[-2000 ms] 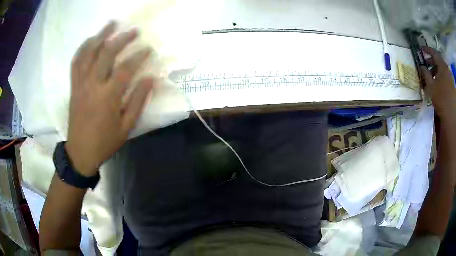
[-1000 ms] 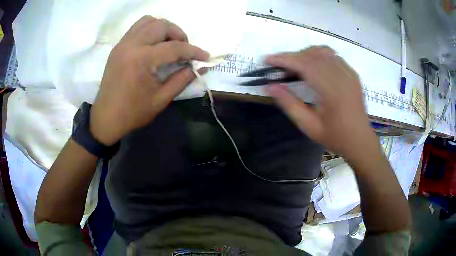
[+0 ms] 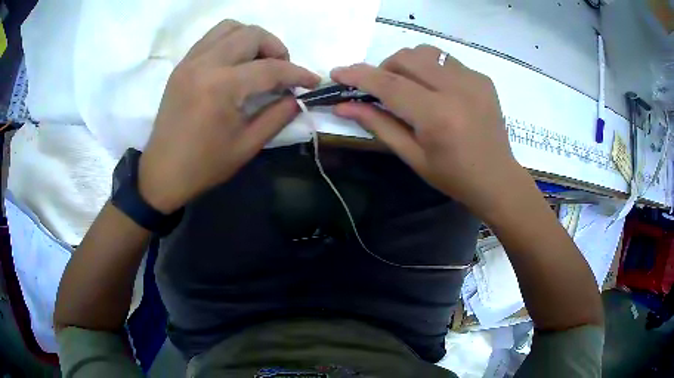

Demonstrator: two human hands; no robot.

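Note:
My left hand [image 3: 229, 111] pinches the end of a thin off-white cord [image 3: 341, 193] at the table's front edge. A grey, blurred metal piece shows between its fingers; I cannot tell what it is. My right hand [image 3: 429, 118] holds dark tweezers or snips [image 3: 332, 94], their tips at the cord beside my left fingertips. The cord hangs over the edge and runs across the lap to the right. A cream-white fabric panel [image 3: 118, 55] lies on the white table under and behind my left hand and hangs over at the left.
The printed ruler [image 3: 569, 146] runs along the table's front edge. A white pen with blue cap [image 3: 600, 96] and a small beige card [image 3: 621, 153] lie at the right. Papers and scraps [image 3: 495, 280] sit below the table at right, near a red crate [image 3: 644, 247].
My right hand has come from the table's far right with the dark tool and moved left, bringing its tips to the cord. My left hand has closed on the cord's end.

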